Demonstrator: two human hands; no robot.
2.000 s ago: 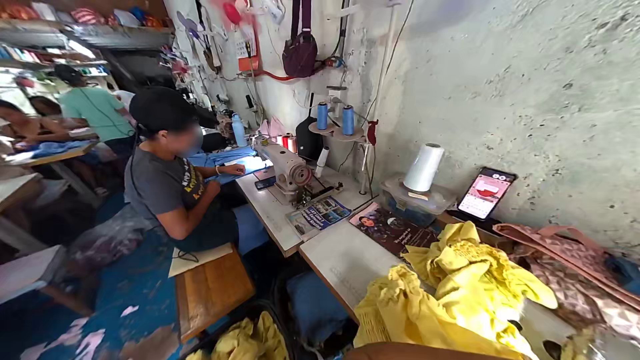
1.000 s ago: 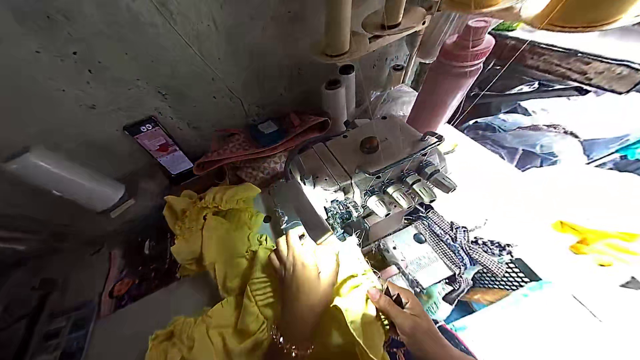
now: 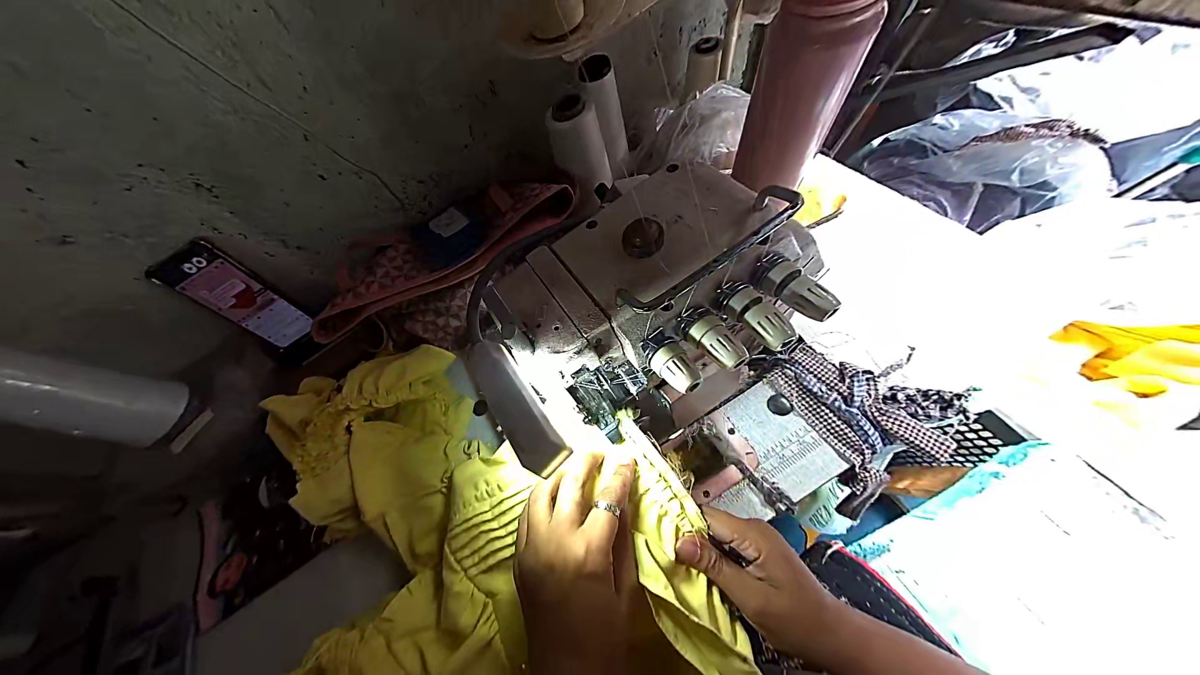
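A yellow gathered fabric garment lies in front of an overlock sewing machine, its edge running up to the lit needle area. My left hand, with a ring on one finger, rests on the fabric just below the machine's lamp arm, fingertips pressed near the presser foot. My right hand pinches the fabric's edge between thumb and fingers, to the right of my left hand. A small dark tool is also in my right hand; its kind is unclear. The machine's needles are hidden by glare.
A smartphone with a lit screen leans by the wall, next to a pink patterned bag. A white thread cone is at left. Behind the machine stand thread spools and a pink bottle. Checkered fabric scraps lie at right.
Two seconds ago the view showed another person at a sewing machine; it has swung to the overlock machine. Since one second ago, the view is closer, and both hands remain on the yellow fabric.
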